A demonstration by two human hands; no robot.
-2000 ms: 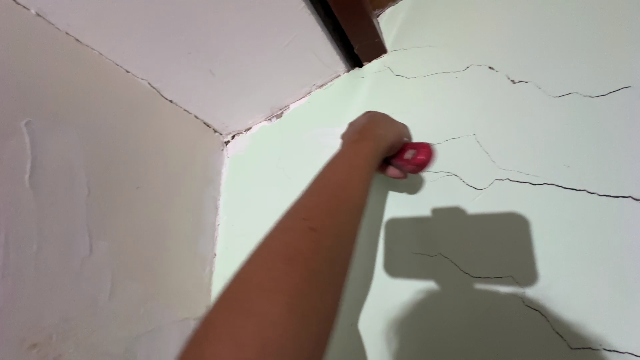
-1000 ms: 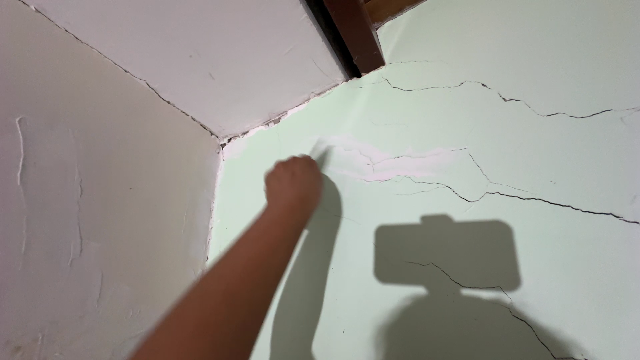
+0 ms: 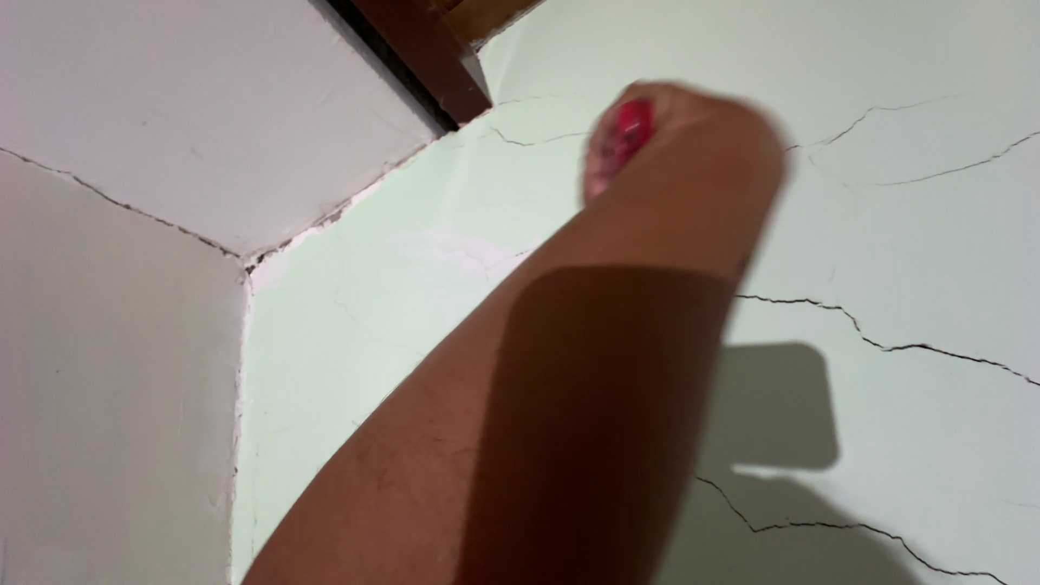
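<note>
My left hand, blurred, is raised in front of the pale green wall, its fingers closed around a tool with a red handle. The tool's working end is hidden by the hand. Thin dark cracks run across the wall to the right of my forearm, and finer ones lie beside the hand. A whitish smeared patch shows on the wall, left of and below the hand, partly behind the forearm. My right hand is out of view.
A dark brown wooden beam meets the wall above. The whitish slanted surface and the beige wall join the green wall at a rough, cracked corner. Shadows fall across the green wall and my forearm.
My left hand has moved from the left end of the whitish patch up and to the right, with the tool still in it. One second ago, a greyish blade-like end showed beside the hand.
</note>
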